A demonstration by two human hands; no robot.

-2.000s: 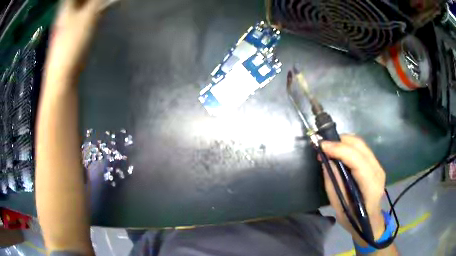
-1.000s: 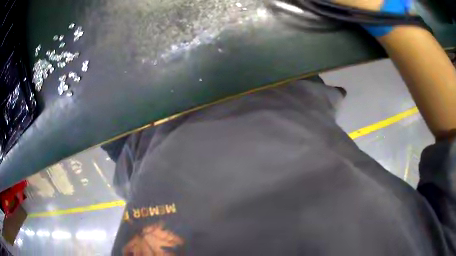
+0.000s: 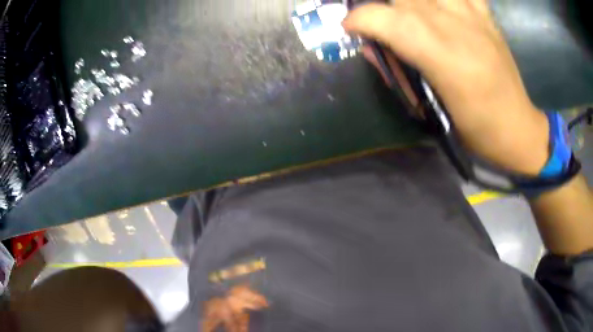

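My right hand (image 3: 448,78) is at the upper right, palm down, with a blue strap on its wrist. It is closed around a dark, pen-like soldering iron (image 3: 400,78) that lies under the palm; the iron's tip cannot be seen. My thumb tip touches or overlaps a blue circuit board (image 3: 329,50) with a glaring white middle, cut off by the top edge. A loose pile of tiny clear-silver components (image 3: 117,81) lies on the mat at the left. My left hand is not in view.
A shiny black tray (image 3: 49,123) stands at the left edge. The dark green mat (image 3: 214,146) ends in a thin edge before my grey clothing. Black cable loops at my right wrist. A blurred brown rounded shape (image 3: 91,301) is at the bottom left; I cannot tell what it is.
The view has tilted down since two seconds ago, so the fan and spool are out of view. Since one second ago my right hand has come back into view beside the board. My left arm has left its earlier place.
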